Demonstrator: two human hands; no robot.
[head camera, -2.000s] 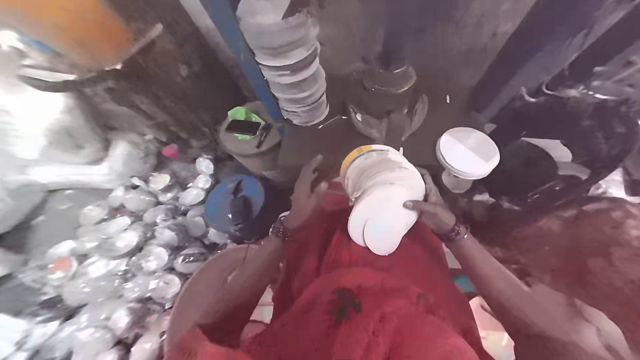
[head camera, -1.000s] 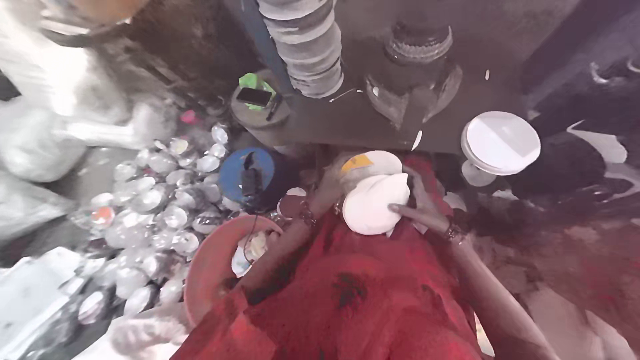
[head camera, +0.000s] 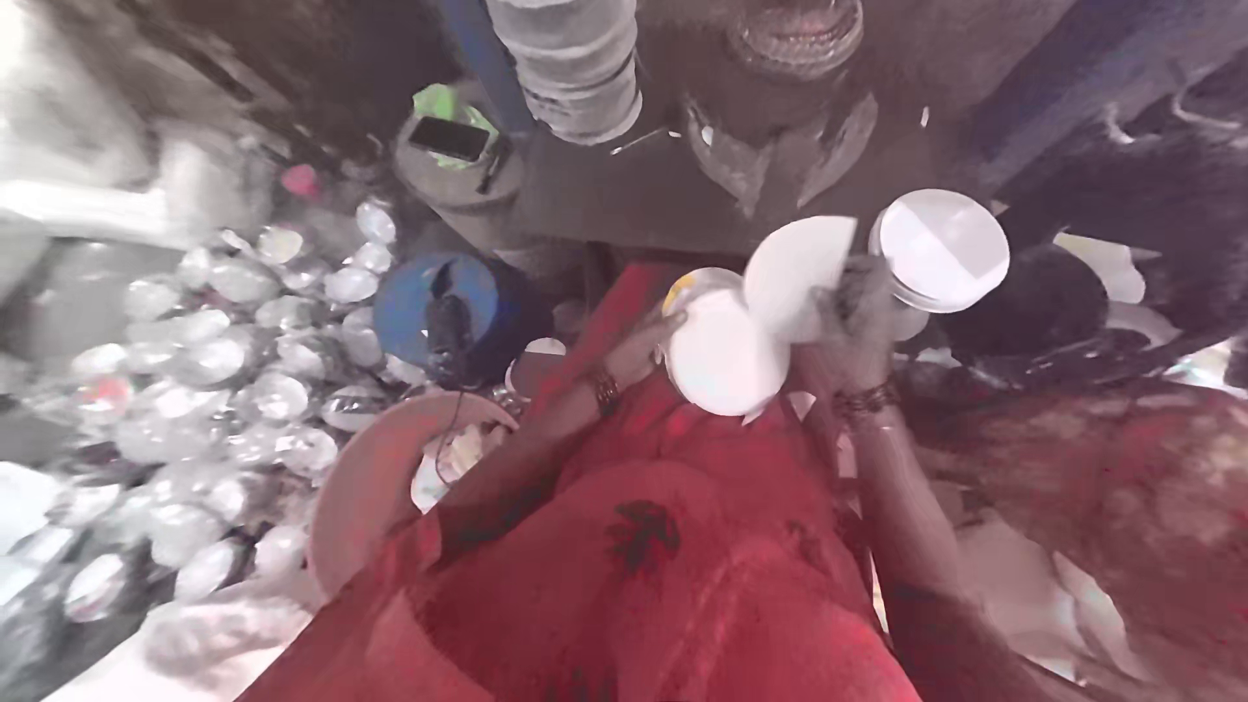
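My left hand (head camera: 639, 351) is closed around the left side of a stack of round white pieces (head camera: 728, 353), with a yellow-marked rim (head camera: 682, 291) at its far end. The stack rests over my lap on red clothing. My right hand (head camera: 858, 312) is blurred and holds a white fan-shaped sheet (head camera: 798, 278), which overlaps the stack's upper right. What the pieces are made of cannot be told. Just beyond the right hand stands a round white container (head camera: 941, 249) with a pale piece in it.
A tall white stack (head camera: 575, 68) and a machine part with curved flaps (head camera: 780, 146) stand ahead. Left are a phone (head camera: 449, 139) on a round stand, a blue container (head camera: 390, 317), a reddish tub (head camera: 356, 497) and many clear packed discs (head camera: 214, 361). Pale scraps (head camera: 1102, 263) lie right.
The right hand has moved rightward from the stack with a fan-shaped sheet, now spread apart from the round pieces. The left hand stays on the stack.
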